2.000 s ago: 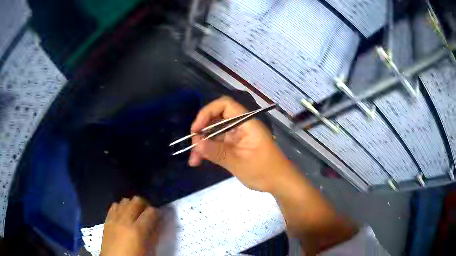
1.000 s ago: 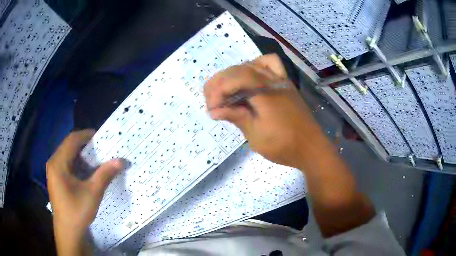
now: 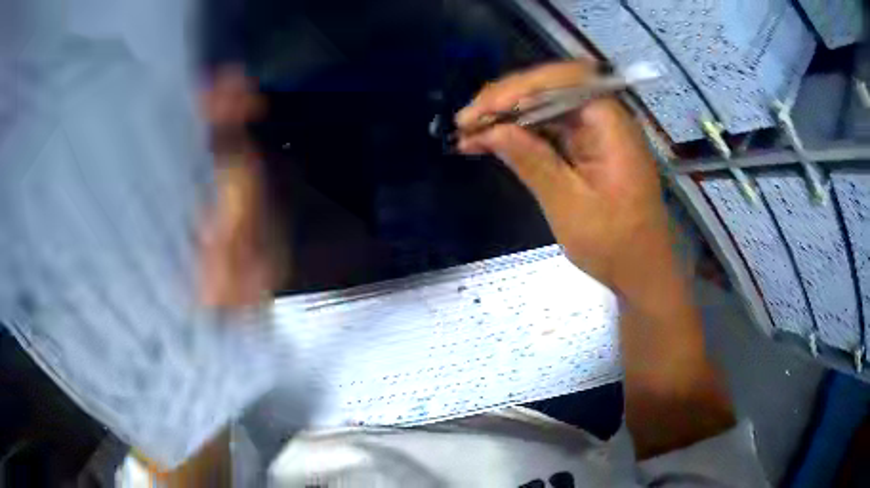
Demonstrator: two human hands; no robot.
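Observation:
My left hand [image 3: 234,205] is blurred and holds a white keyboard PCB [image 3: 105,219] by its right edge; the board is tilted up, blurred, and fills the left side. My right hand [image 3: 572,152] holds tweezers [image 3: 563,98] like a pen above the dark lap area, with the points by the fingertips. A small pale speck [image 3: 435,126] shows near the tweezer tips. The lap stack of PCBs [image 3: 467,334] lies against the light shirt. The board hides part of my left hand and wrist.
The PCB storage rack [image 3: 711,164] stands at the upper right, with boards in tiers and rods with yellowish end caps. Grey floor [image 3: 754,381] shows below the rack. A blue object [image 3: 830,429] is at the lower right edge.
The board that lay across the lap is now lifted to the left in my left hand, uncovering the lap stack. My right hand has moved up and right, off the board, with the tweezers.

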